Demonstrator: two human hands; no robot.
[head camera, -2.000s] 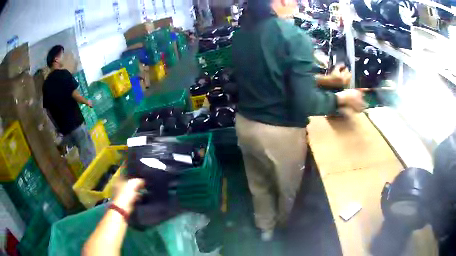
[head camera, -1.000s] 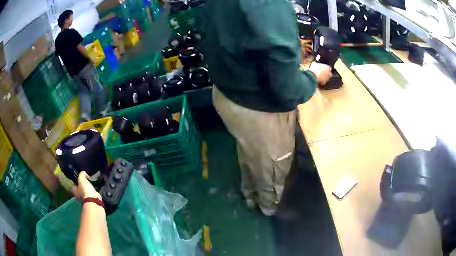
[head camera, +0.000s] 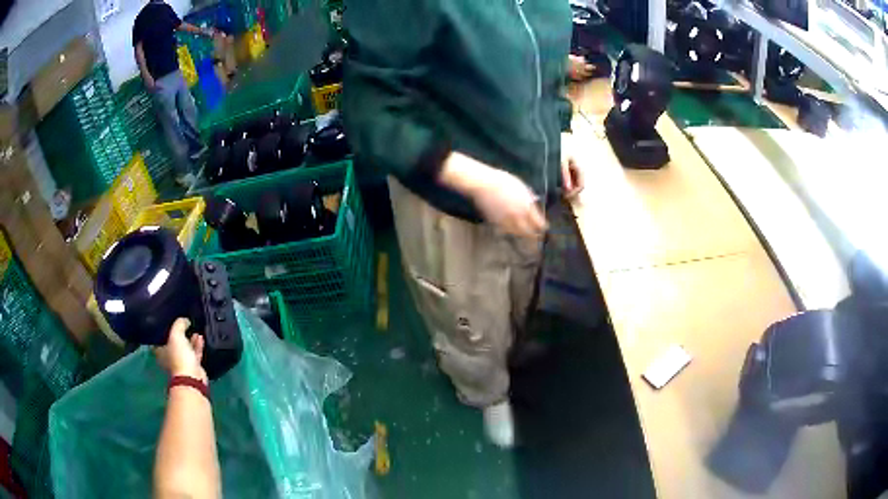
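My left hand (head camera: 182, 349), bare with a red band on the wrist, grips a black portable fan (head camera: 146, 287) between its round head and its block base (head camera: 220, 317). The fan is held above a green crate lined with clear plastic (head camera: 127, 419) at the lower left. The head's round face and pale strips show; the base's long face with several raised knobs points right. My right hand is not in view. Another black fan (head camera: 794, 365) lies on the bench at the lower right, partly hidden by a dark shape at the edge.
A worker in a green jacket (head camera: 467, 88) stands beside the tan bench (head camera: 682, 234). An upright fan (head camera: 640, 102) and a small white item (head camera: 667, 366) are on the bench. Green crates of fans (head camera: 292, 258) stand behind. A person in black (head camera: 159, 44) is farther back.
The held fan has turned so its round face shows more. The worker in green has turned towards me and let go of the fan on the bench, which now stands upright.
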